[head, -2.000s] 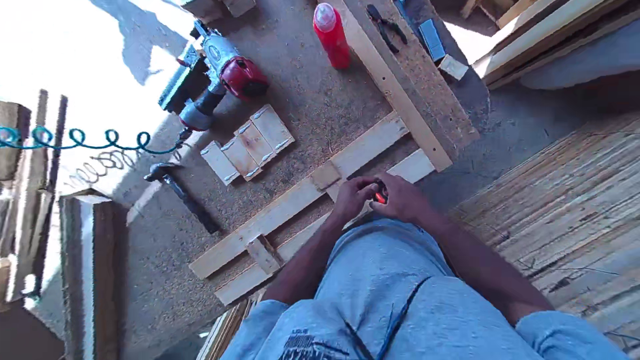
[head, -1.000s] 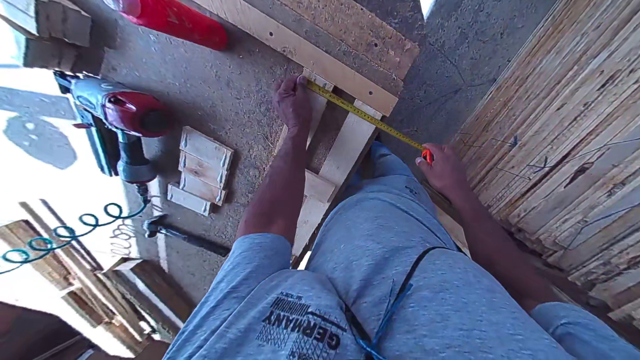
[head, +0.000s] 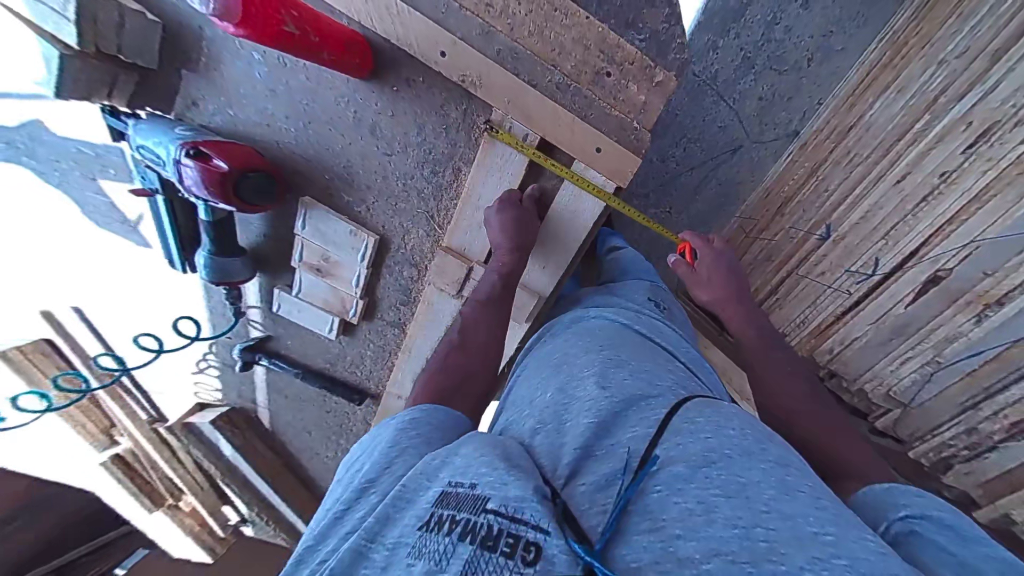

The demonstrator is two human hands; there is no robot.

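Observation:
A yellow tape measure blade [head: 588,186] runs across the ends of two parallel wooden boards, its tip at the outer edge of the left board [head: 492,188]. My right hand [head: 712,272] grips the orange tape case [head: 686,253] beyond the right board [head: 568,228]. Between the boards, my left hand [head: 514,226] rests with its fingers curled, below the blade; whether it grips a board edge is hidden. Small wood blocks [head: 450,272] lie on and between the boards near my left forearm.
A pneumatic nail gun [head: 216,172] with a coiled hose [head: 112,364], a hammer [head: 300,372], short slats [head: 332,260] and a red bottle [head: 296,36] lie on the left. A drilled wooden strip [head: 480,72] borders the board ends. Stacked planks [head: 904,208] stand right.
The tape has been drawn out across the boards since the earliest frame. My left hand has moved off the tape's tip to between the boards. The view has turned and come closer.

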